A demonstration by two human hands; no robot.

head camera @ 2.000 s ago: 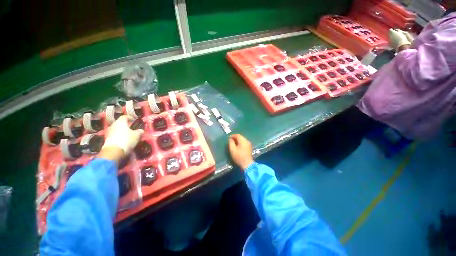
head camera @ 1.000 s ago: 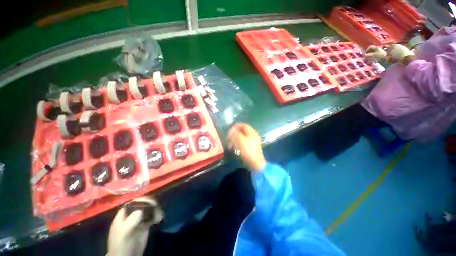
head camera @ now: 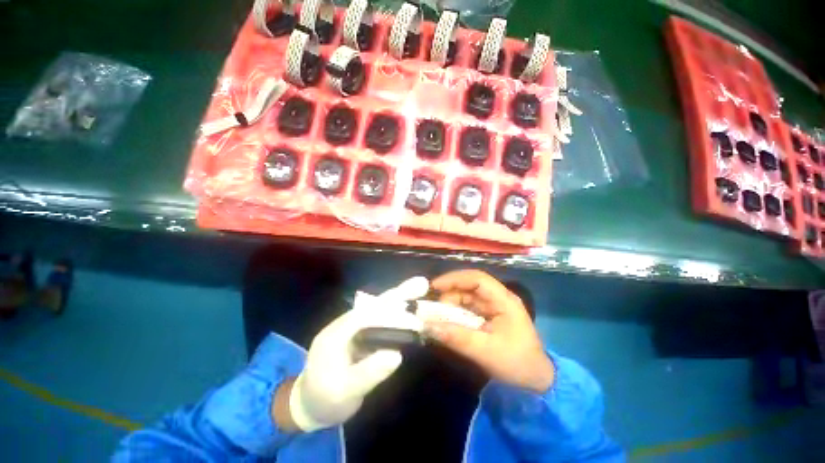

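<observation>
My left hand (head camera: pixel 348 354), in a white glove, holds a black watch body (head camera: pixel 387 337) above my lap, in front of the bench. My right hand (head camera: pixel 493 330), bare, holds a pale strap (head camera: pixel 450 315) against the body. A small dark band crosses the strap near the left fingers. A red-pink tray (head camera: pixel 412 222) lies on the bench beyond my hands, with rows of black watch bodies in square pockets. Strapped watches (head camera: pixel 404 36) stand along its far row. A loose pale strap (head camera: pixel 246 118) lies on the tray's left part. Clear film covers parts of the tray.
A small crumpled bag (head camera: pixel 77 98) lies left of the tray on the green bench (head camera: pixel 163 172). A flat clear bag (head camera: pixel 602 136) with pale strips lies right of it. Further right are two more red trays (head camera: pixel 715 108) holding watch bodies. The bench's shiny front edge runs across.
The view has turned down, so the tray shows higher up. My left hand has brought the watch body from beside the tray's front to above my lap. My right hand has joined it and holds a pale strap.
</observation>
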